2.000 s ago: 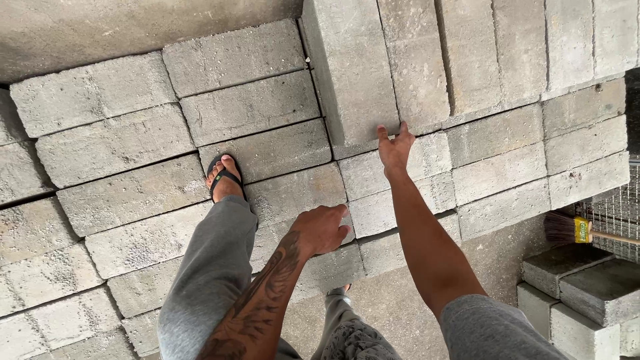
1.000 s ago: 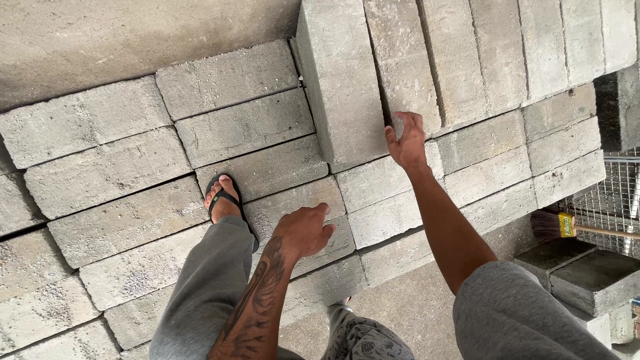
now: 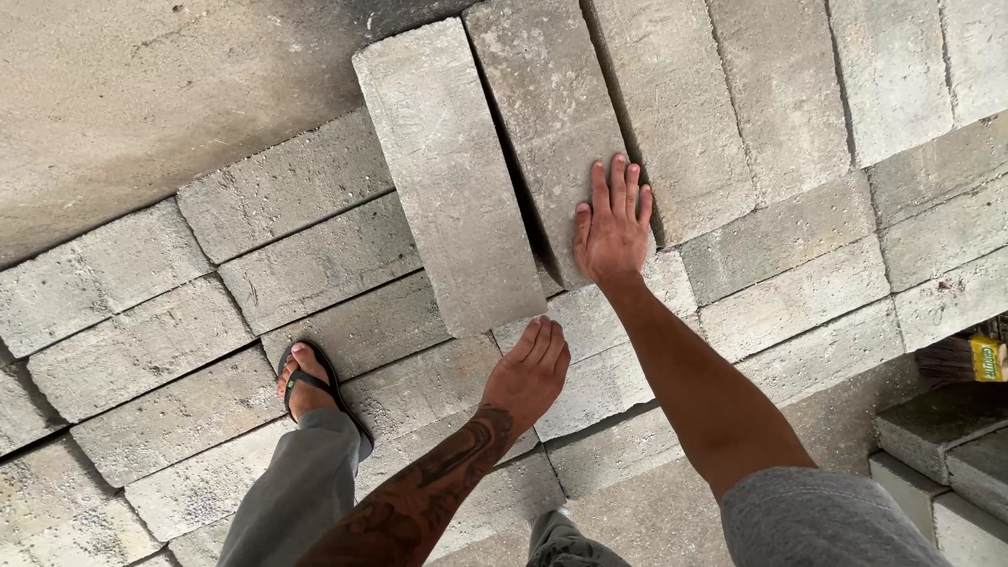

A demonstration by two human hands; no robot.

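A concrete block (image 3: 453, 173) lies at the left end of a row of upper blocks, its long side running away from me. My left hand (image 3: 528, 366), on the tattooed arm, is at this block's near end, fingers bunched together; whether they grip it I cannot tell. My right hand (image 3: 614, 224) rests with spread fingers on the near end of the neighbouring concrete block (image 3: 551, 118). A dark gap, wider toward me, parts these two blocks. Another upper block (image 3: 677, 118) stands to the right of my right hand.
Lower rows of concrete blocks (image 3: 323, 256) spread beneath and to the left, with my sandalled foot (image 3: 315, 386) on them. A concrete wall or slab (image 3: 157, 94) borders the far side. At the lower right are a brush (image 3: 957, 358) and stacked blocks (image 3: 937, 429).
The second block now sits apart from the block on its right, at a slant. My right hand has gone from the block's near edge to flat on its top; my left hand has reached the end block.
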